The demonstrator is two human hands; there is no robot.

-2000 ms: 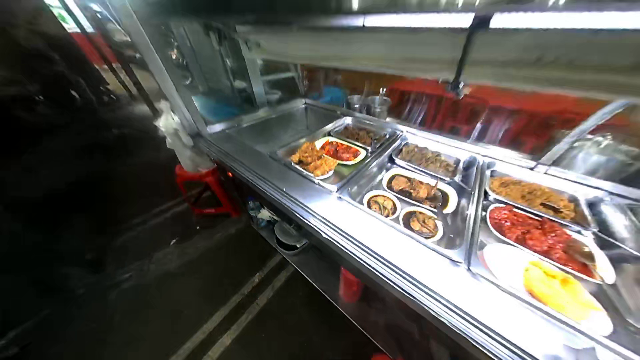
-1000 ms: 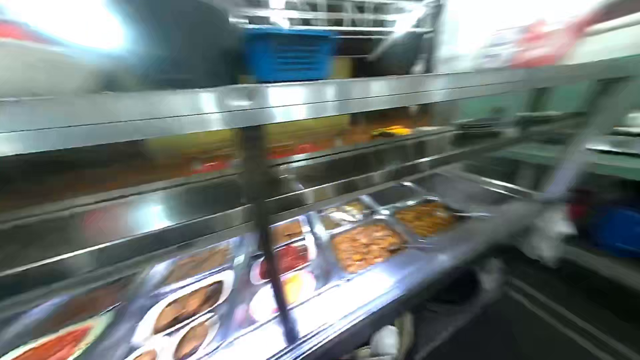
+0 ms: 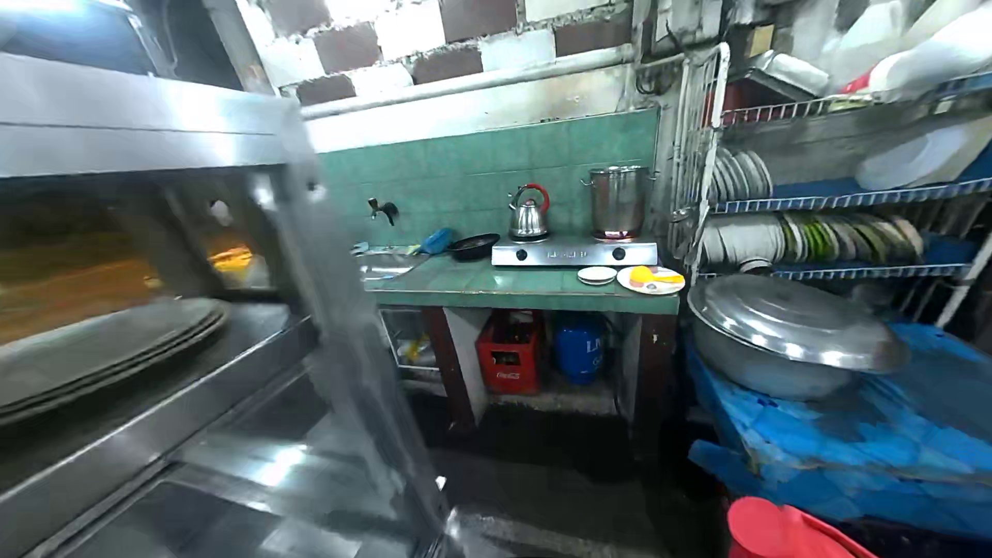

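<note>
Neither my left hand nor my right hand shows in the head view. Ahead, a two-burner gas stove (image 3: 575,253) stands on a green tiled counter (image 3: 496,298). A steel kettle with a red handle (image 3: 529,217) rests on its left side, and a tall steel pot (image 3: 618,203) sits over a glowing burner at the right. In front of the stove lie small white saucers (image 3: 597,275) and an oval plate with yellow food (image 3: 651,280). A dark frying pan (image 3: 473,247) is left of the stove, beside a sink (image 3: 387,265) under a tap (image 3: 383,209).
A steel display counter frame (image 3: 349,349) fills the left. At the right are a wire dish rack (image 3: 845,271) and a large lidded pot (image 3: 794,333) on a blue-covered table (image 3: 837,434). A red stool (image 3: 783,531) stands low right; a red crate (image 3: 509,353) and blue gas cylinder (image 3: 579,347) are underneath the counter.
The view has swung far to the right, from the trays of cooked food to the stove corner. No hand shows in any frame.
</note>
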